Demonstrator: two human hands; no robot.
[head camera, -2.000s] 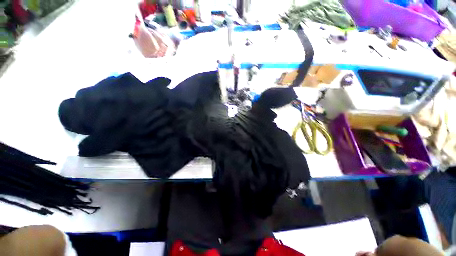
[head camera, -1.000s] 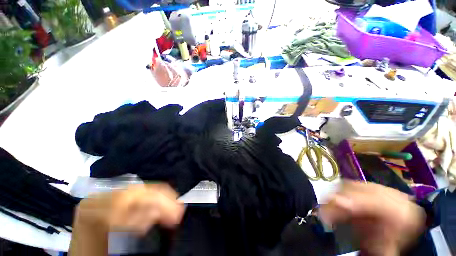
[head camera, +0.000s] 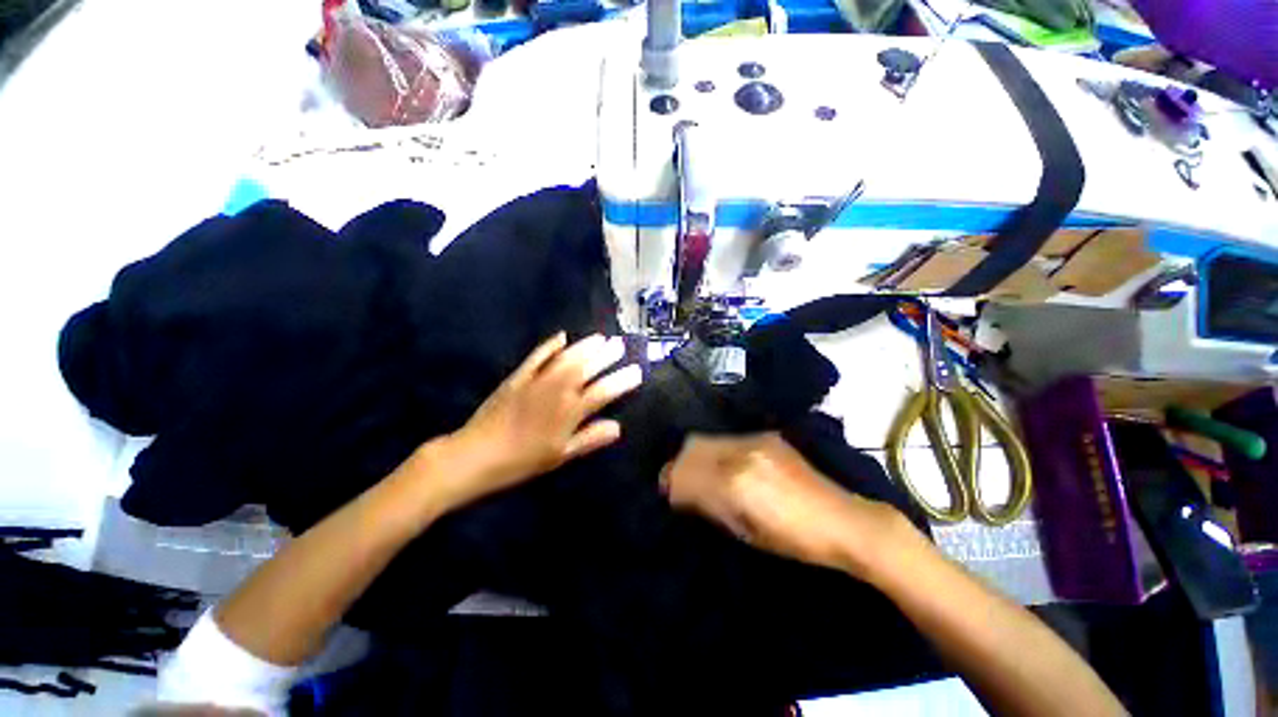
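The black garment (head camera: 337, 336) lies in a heap over the machine bed and hangs over the front edge. Its finely gathered part (head camera: 680, 399) is at the presser foot (head camera: 680, 329) of the white sewing machine (head camera: 841, 154). My left hand (head camera: 540, 406) lies on the cloth just left of and below the needle, fingers spread. My right hand (head camera: 743, 483) is on the cloth below the foot, with curled fingers and thumb closed on the fabric. A ribbed silver cylinder (head camera: 727, 366) stands right of the foot.
Gold-handled shears (head camera: 960, 448) lie right of the cloth. A purple tray (head camera: 1093, 490) with pens and tools stands further right. A black strip (head camera: 1044, 126) drapes over the machine head. Black ties (head camera: 84, 602) lie at the left edge. A wrapped pinkish bundle (head camera: 400, 70) is behind.
Both hands, out of the cloth area and blurred a second ago, have come onto the garment near the needle. The view has moved closer to the machine.
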